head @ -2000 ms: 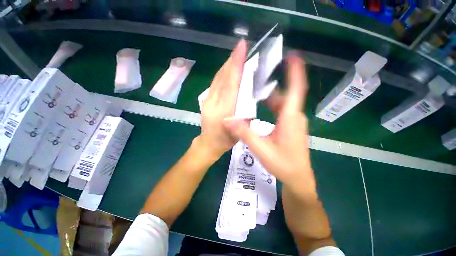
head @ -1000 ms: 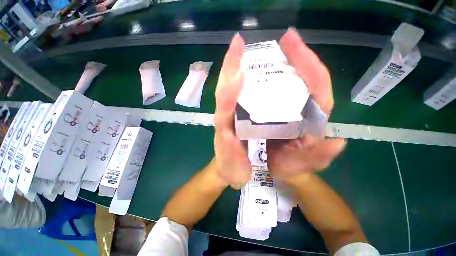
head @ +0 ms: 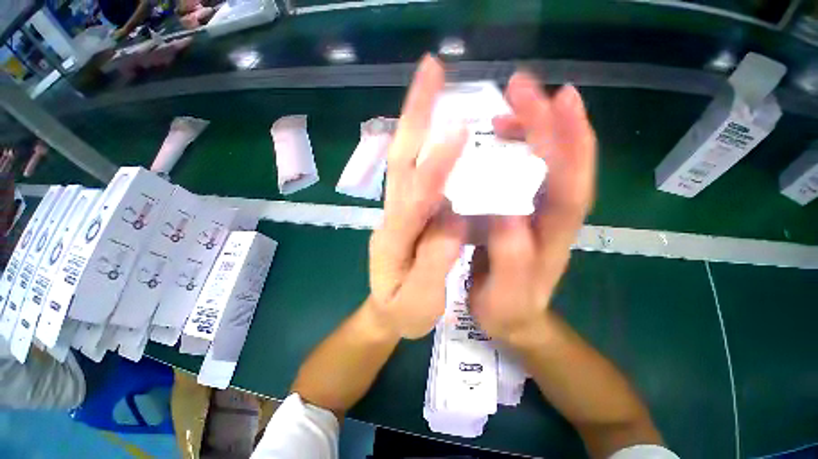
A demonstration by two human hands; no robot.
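Observation:
My left hand [head: 408, 215] and my right hand [head: 547, 197] hold a white printed folding box [head: 471, 112] between them, above the belt. A plain white end flap [head: 496, 182] faces me, bright and blurred; my fingers hide much of the box. Below my hands a pile of flat white cartons [head: 462, 385] lies on the green surface, its upper end covered by my hands. Three wrapped pinkish products, one of them the middle wrapped product [head: 293, 154], lie on the far green surface; the right one is partly covered by my left hand.
Stacked white cartons [head: 117, 255] stand at left, with a single box [head: 235, 300] at their right end. An open carton [head: 717, 143] with raised flap lies at far right, another [head: 803, 177] at the edge. A brown shipping carton [head: 191, 412] and blue stool [head: 126, 399] are below left.
The box between my hands was flatter and seen edge-on at first, then stood open; now my fingers close over its near end. The view has shifted, so the stacked cartons appear further right than at first.

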